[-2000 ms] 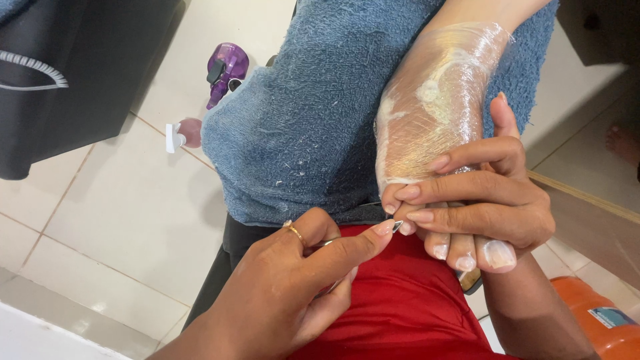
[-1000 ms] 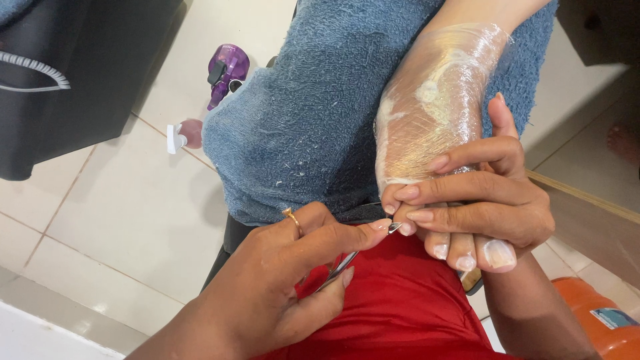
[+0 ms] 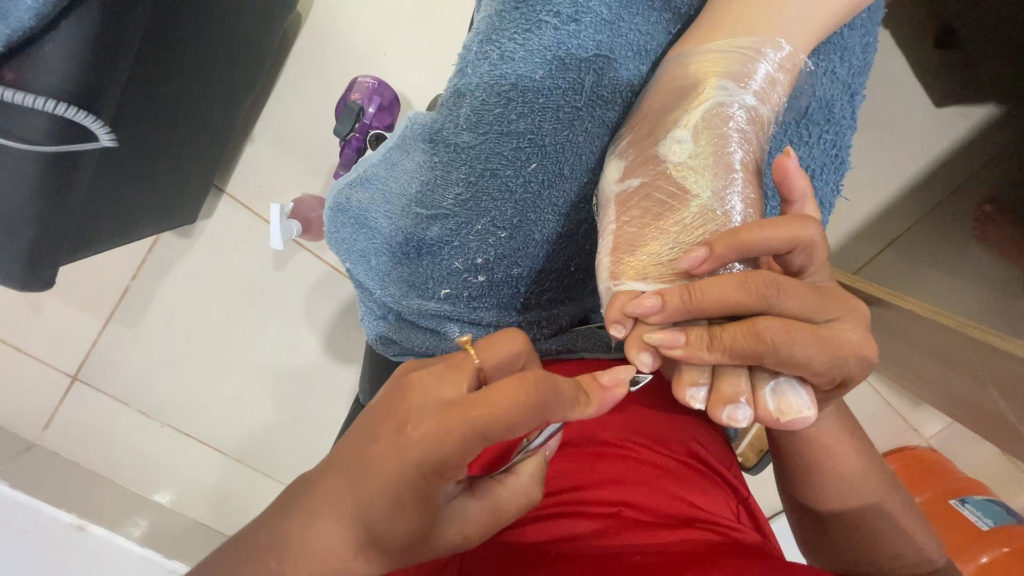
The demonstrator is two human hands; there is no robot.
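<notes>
A foot [image 3: 680, 176] wrapped in clear plastic film, with white cream under it, rests on a blue towel. Its bare toes point toward me, and white cream shows on the nails of the big toe [image 3: 788, 400] and the toes beside it. My right hand [image 3: 760, 312] holds the forefoot, fingers over the toes, thumb hidden. Metal cuticle nippers [image 3: 540, 442] are held in my left hand [image 3: 456, 432], which wears a gold ring. Their jaws are at the nail of the toe beside the smallest one; whether they are closed is unclear.
The blue towel [image 3: 480, 184] lies under the foot, above red cloth [image 3: 632, 480]. A purple bottle [image 3: 368, 112] and a small pinkish bottle with a white top [image 3: 300, 222] stand on the tiled floor. A black container [image 3: 144, 120] is at left, an orange one [image 3: 944, 496] at lower right.
My left hand's ringed knuckle has risen slightly, and more of the nippers' handles shows than two seconds ago. The jaws stay at the same toe. My right hand and the foot have barely moved.
</notes>
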